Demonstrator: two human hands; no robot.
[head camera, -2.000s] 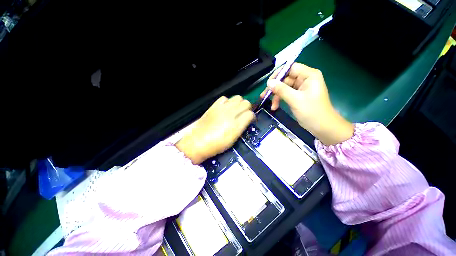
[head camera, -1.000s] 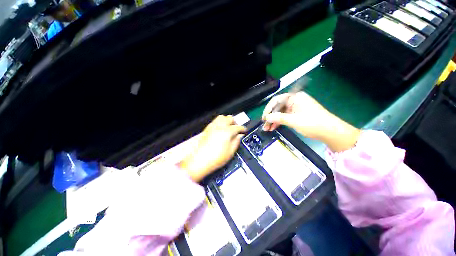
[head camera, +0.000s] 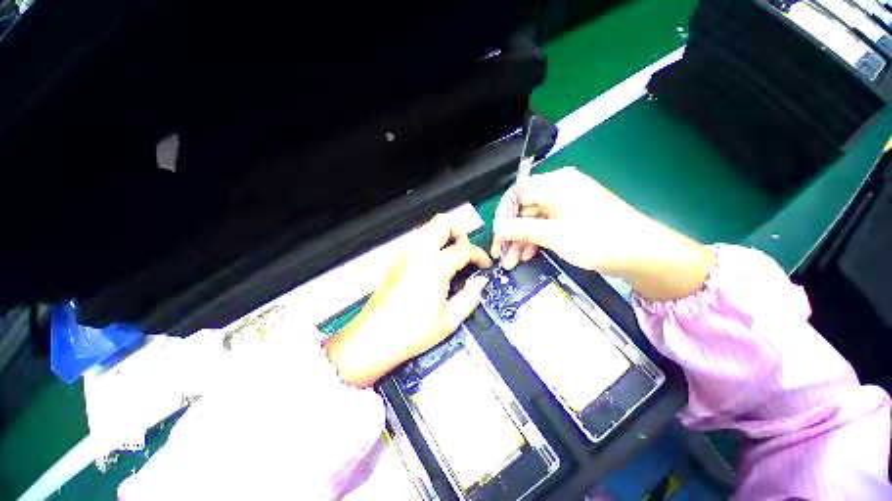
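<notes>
A phone rear housing (head camera: 567, 342) with a white panel lies in the black foam tray (head camera: 533, 387), its black camera end up by my hands. A second housing (head camera: 465, 416) lies to its left, and part of another shows beyond. My right hand (head camera: 553, 220) holds slim tweezers (head camera: 525, 161) like a pen, nearly upright, tips down at the camera end. The tips are hidden by my fingers. My left hand (head camera: 421, 294) rests at the camera ends, thumb and fingers apart around the near housing's upper left corner. I cannot tell whether it holds anything.
A large black structure (head camera: 254, 196) stands behind. A blue bin (head camera: 88, 342) and white sheet (head camera: 127, 391) are at the left, beside a small yellowish heap (head camera: 256, 328) on the white strip. A black foam stack (head camera: 773, 108) with housings on top stands at the back right on the green mat.
The tweezers have swung more upright, and their tips have moved to the housing's camera end. My left hand's thumb and fingers have spread at the housing's corner. The camera view has shifted.
</notes>
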